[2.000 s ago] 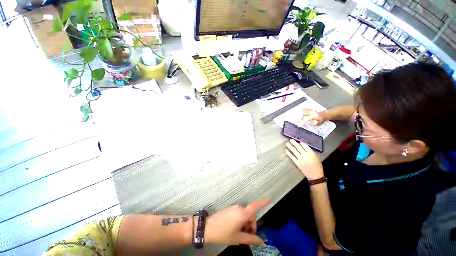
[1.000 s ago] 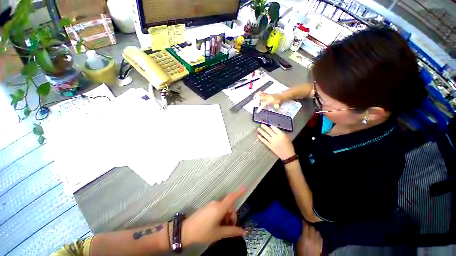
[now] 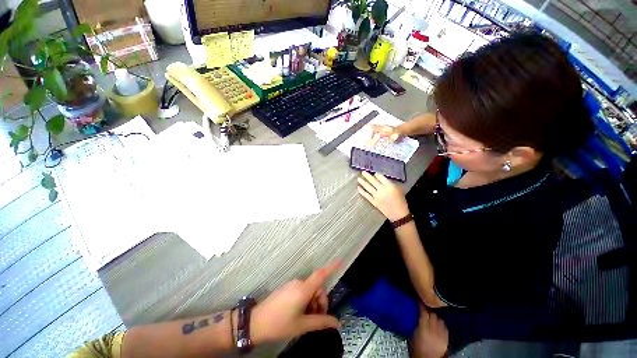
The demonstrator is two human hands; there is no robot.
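My left hand [image 3: 297,306] is at the desk's front edge, palm down, index finger extended, thumb apart, other fingers curled, holding nothing. A seated person on the right tilts a dark smartphone [image 3: 378,164] with one hand [image 3: 383,196]. Their other hand [image 3: 385,133] touches a white paper sheet [image 3: 401,148] behind the phone. A grey strip, perhaps a ruler [image 3: 349,133], and thin pens [image 3: 342,115] lie on the papers. Large overexposed documents [image 3: 244,185] spread over the left of the desk. A patch of skin shows at the bottom right; I cannot tell if it is my right hand.
The grey desk [image 3: 279,245] holds a black keyboard [image 3: 307,101], mouse [image 3: 366,81], dark flat item [image 3: 393,86], cream telephone [image 3: 202,94], keys [image 3: 239,131] and green organizer [image 3: 276,87]. The monitor [image 3: 258,15] stands behind. A trailing plant [image 3: 52,84] is at left. The person's chair is at right.
The view has swung right and down, so desk items appear further left. My left hand still points. The seated person's hand behind the phone has shifted slightly on the paper.
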